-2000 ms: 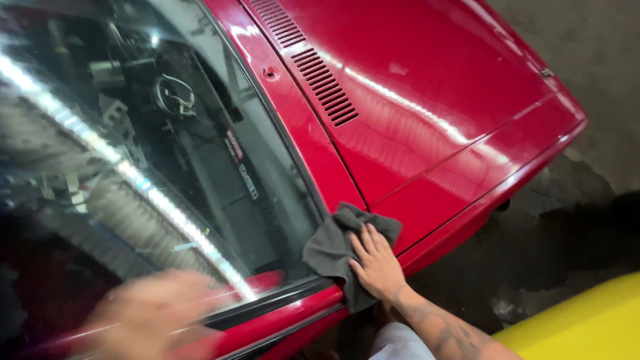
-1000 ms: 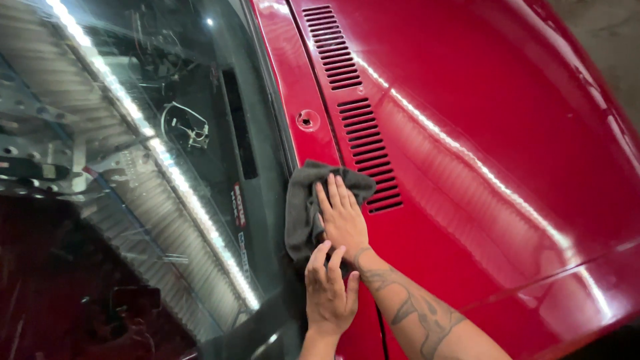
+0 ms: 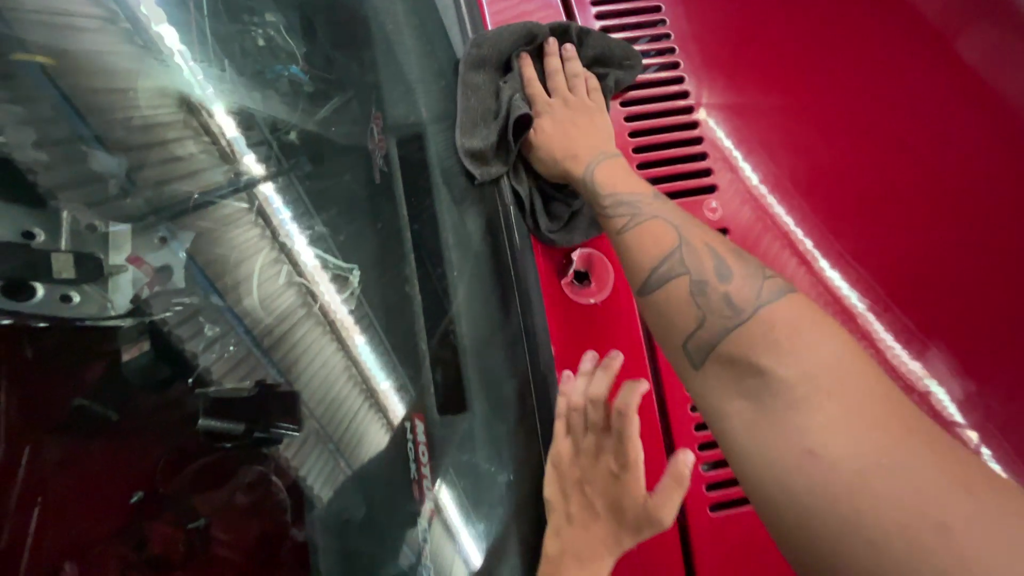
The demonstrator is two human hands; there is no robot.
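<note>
My right hand (image 3: 568, 120) lies flat on a dark grey cloth (image 3: 492, 104), fingers spread a little and pointing up the view. The bunched cloth covers part of the red cowl panel (image 3: 600, 336) and overlaps the windshield's black edge trim and the ends of some vent slots. Below the cloth, a round hole with a paler ring (image 3: 588, 276) shows in the panel. Lower down, my left hand (image 3: 608, 464) is over the panel with its fingers apart and nothing in it; whether it touches the paint I cannot tell.
The windshield (image 3: 360, 240) fills the left side, with bright reflections and car parts seen through it. To the right is the glossy red hood (image 3: 864, 144). Rows of vent slots (image 3: 668, 148) run beside the cowl, partly behind my right forearm.
My right hand and the cloth have moved up along the cowl, past the round hole, from the windshield's lower corner. My left hand, close to the cloth one second ago, is now apart from it.
</note>
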